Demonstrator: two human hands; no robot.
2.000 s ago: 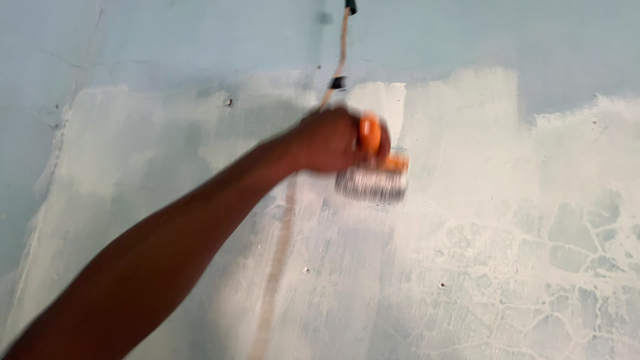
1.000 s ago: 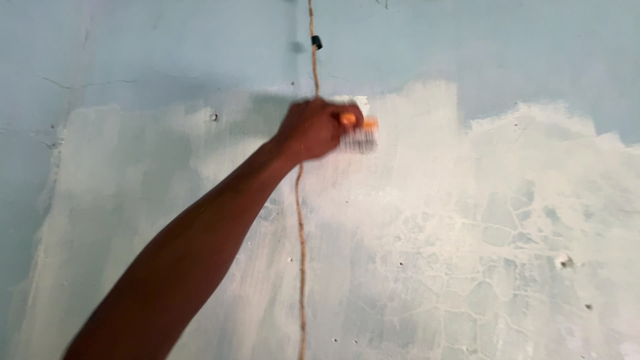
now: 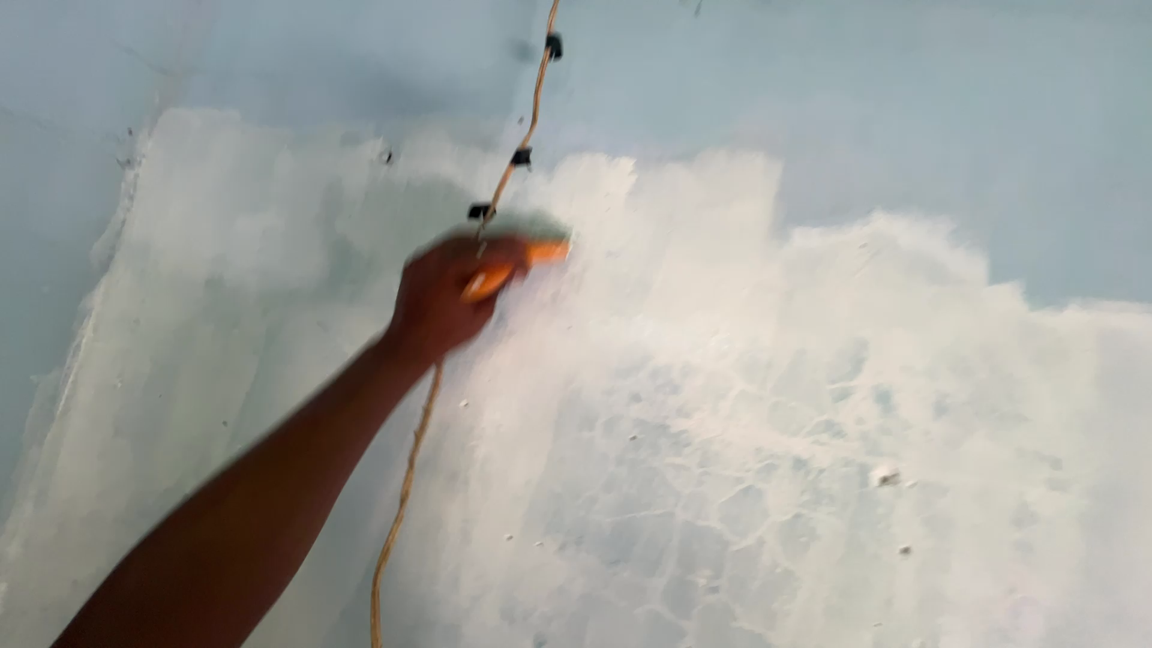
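Note:
My left hand (image 3: 441, 301) reaches in from the lower left and is closed around a paintbrush with an orange handle (image 3: 547, 251). The brush is against or close to the wall, and its bristles are blurred, so contact cannot be told. Behind the hand runs a thin tan cable (image 3: 407, 486), which hangs down the wall (image 3: 684, 297). Whitish, streaky paint covers much of the wall below a light blue upper part. My right hand is out of view.
Black clips or tape pieces (image 3: 553, 46) sit along the upper cable. A small hole (image 3: 886, 476) and crack-like marks show at the lower right of the wall. A rough vertical edge (image 3: 85, 342) runs down the left side.
The brush has swung from bristles down, below the hand, to pointing up and right. The cable's lower part now hangs at a slant, bowed to the left. The view has shifted somewhat.

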